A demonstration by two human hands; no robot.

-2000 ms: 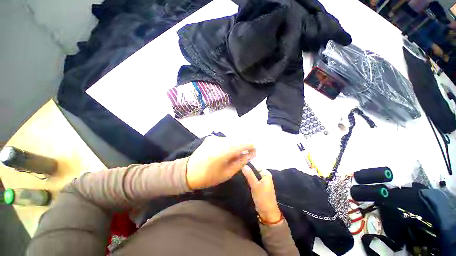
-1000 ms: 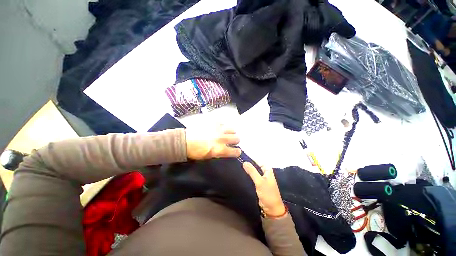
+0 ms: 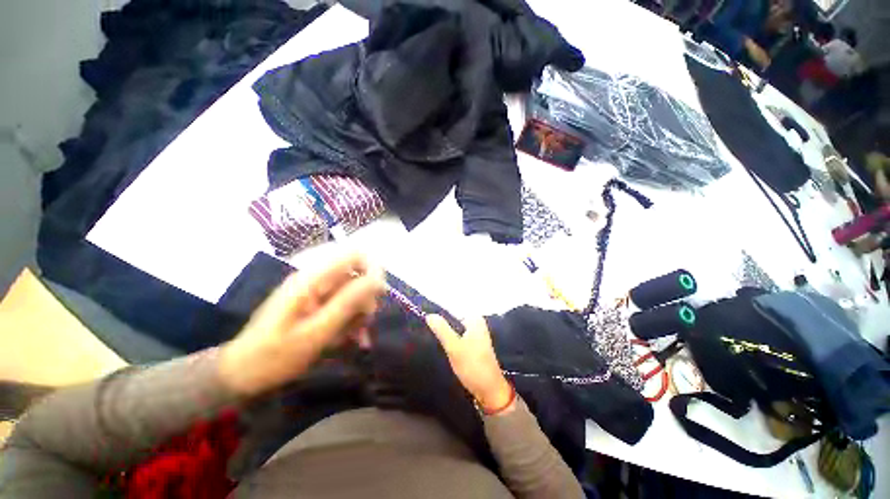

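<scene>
The black garment [image 3: 546,341] lies over my lap and the table edge, with a thin silvery trim line [image 3: 556,377] along it. My right hand [image 3: 473,361], with a red band at the wrist, pinches the garment's edge between thumb and fingers. My left hand [image 3: 303,317] is raised at the garment's left part, blurred, with its fingers bent. I cannot see whether a needle or thread is in it. The silvery trim runs to a speckled trim pile [image 3: 610,341] on the right.
On the white table [image 3: 185,200] are a striped pack [image 3: 317,210], black jacket [image 3: 410,97], dark card [image 3: 551,144], plastic-wrapped garments [image 3: 634,127], dark braid [image 3: 603,244], two black spools [image 3: 664,288], red-handled scissors [image 3: 652,375] and a black bag [image 3: 747,341]. Red cloth [image 3: 190,463] is at lower left.
The view has shifted, so the table things appear further left. My left hand has come off the garment edge and is raised, further from my right hand. My right hand still holds the edge.
</scene>
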